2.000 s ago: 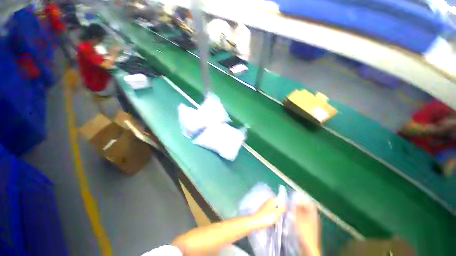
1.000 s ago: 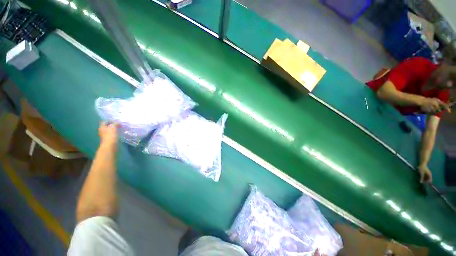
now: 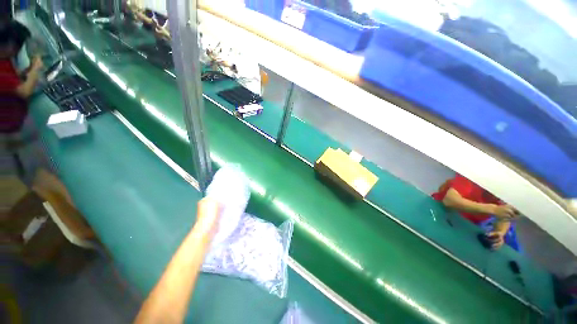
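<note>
My left hand (image 3: 209, 214) holds a whitish-lilac clear plastic bag (image 3: 229, 188) by its near left side, beside the metal post. The bag looks raised and tilted. A second crinkled bag (image 3: 250, 253) lies on the teal bench just below it, partly behind the first bag and my hand. The tip of another bag (image 3: 292, 314) shows at the bottom edge. My right hand is out of the picture.
A metal post (image 3: 188, 95) stands between bench and green conveyor belt (image 3: 304, 231). A white box (image 3: 67, 123) and dark trays lie at the far left. A brown carton (image 3: 347, 172) sits across the belt. Blue crates are overhead. A person in red works across at right, another at far left.
My left hand has moved from the left end of the bags towards the post, lifting one bag. The view has tilted up, so the near bags are mostly out of the picture.
</note>
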